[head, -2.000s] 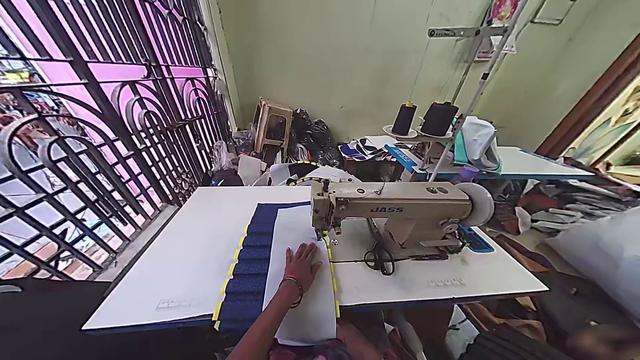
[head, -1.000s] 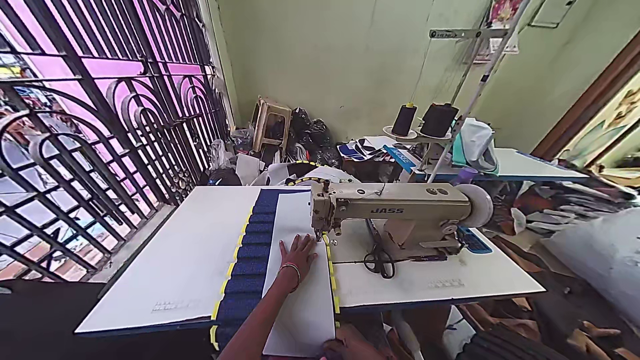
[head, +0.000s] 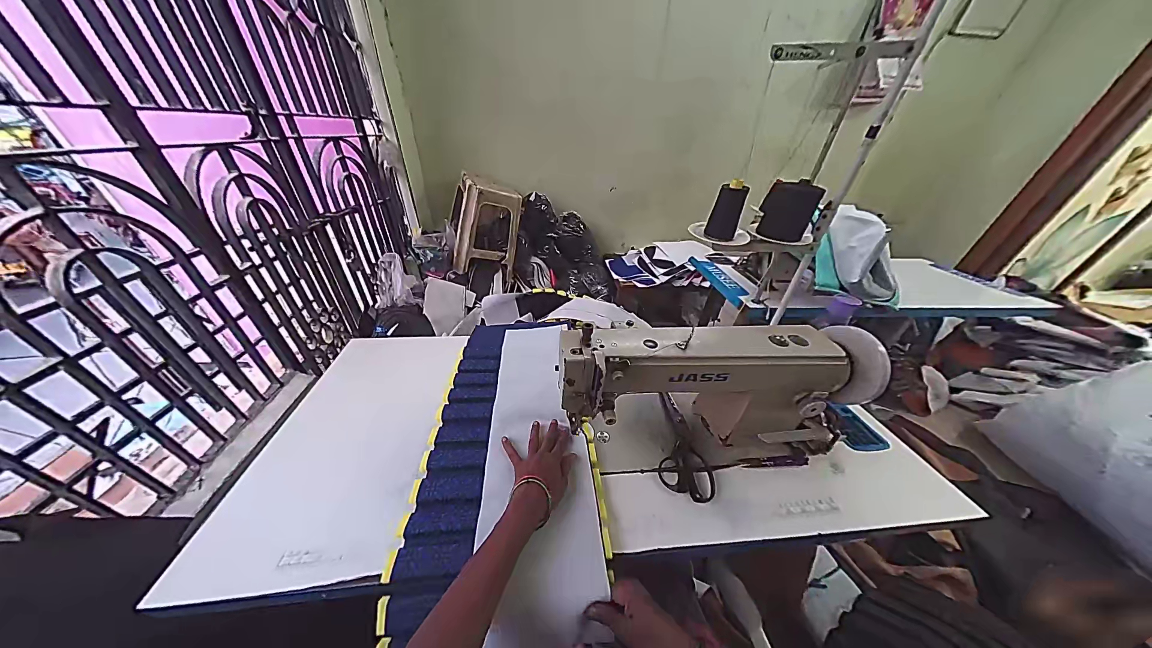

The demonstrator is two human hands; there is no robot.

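Observation:
My left hand (head: pixel 543 463), with a thin band at its wrist, lies flat with fingers spread on a white sheet (head: pixel 526 387), just left of the needle area of a beige JASS sewing machine (head: pixel 720 360). Low in the view, my right hand (head: pixel 634 616) pinches the sheet's right edge near a yellow edging (head: pixel 601 504) that runs up to the presser foot. Pleated dark blue fabric (head: pixel 441 486) with yellow trim along its left side shows beside the white sheet. Black-handled scissors (head: pixel 688 475) lie on the table below the machine arm.
The white sewing table (head: pixel 315 450) carries the machine. A black metal grille (head: pixel 261 207) stands on the left. Behind are a plastic stool (head: pixel 486 216), black bags (head: pixel 567 238) and black thread cones (head: pixel 789 211). A large white bundle (head: pixel 1080 432) and piled material lie at the right.
My left hand, near the needle area two seconds ago, has slid slightly back and forth over the sheet at most. My right hand has come further into view at the sheet's lower right edge.

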